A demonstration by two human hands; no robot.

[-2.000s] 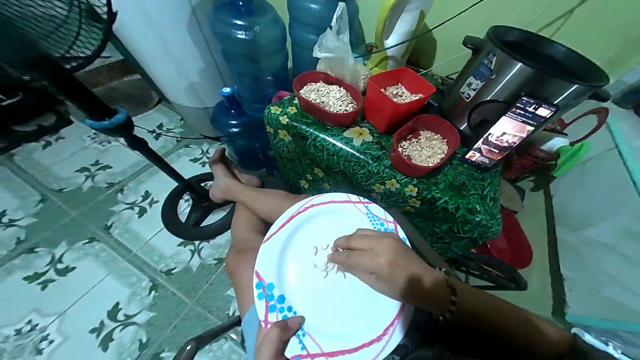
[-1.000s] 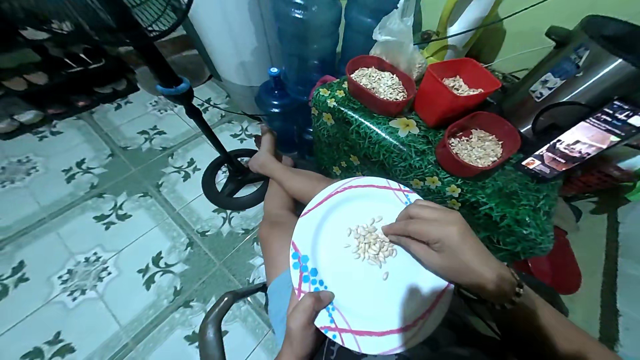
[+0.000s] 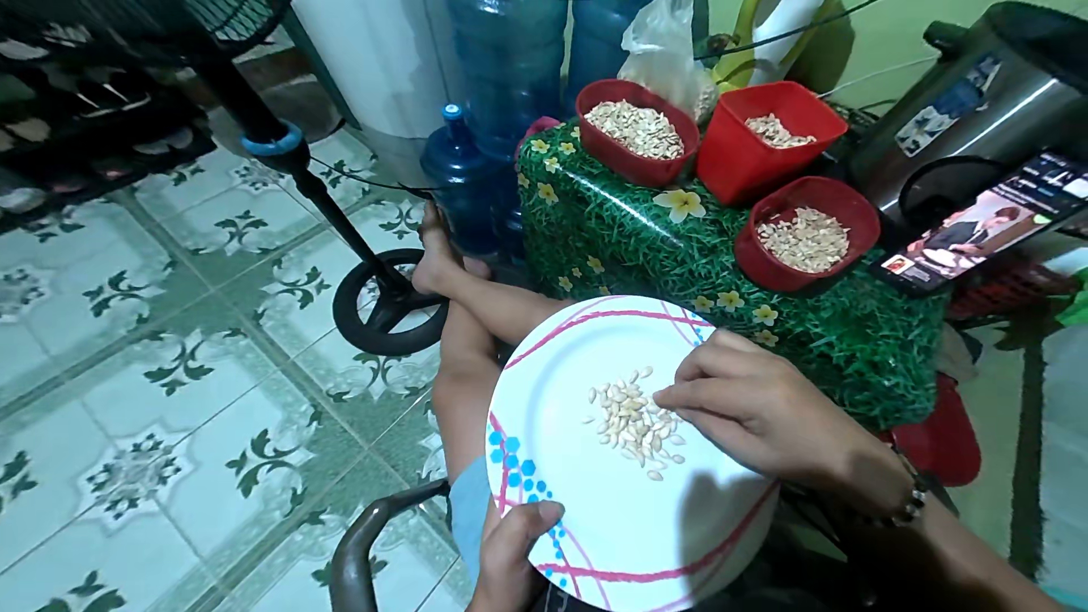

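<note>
My left hand grips the lower left rim of a round white plate with pink lines and blue dots, its thumb on top. A small pile of pale seeds lies on the plate. My right hand is over the plate's right side, thumb and fingertips pinched together at the pile's edge; whether a seed is between them cannot be told. Beyond the plate, a red oval bowl, a red square container and another red bowl hold more seeds or shells.
The containers stand on a table with a green grass-print cover. A lit phone leans by a large metal pot. Blue water jugs stand behind. A fan stand is at left, and a chair armrest lies left of the plate.
The seed pile on the plate is larger than two seconds ago. My right hand stays over the plate, its fingers at the pile; my left hand still holds the rim. The view has shifted.
</note>
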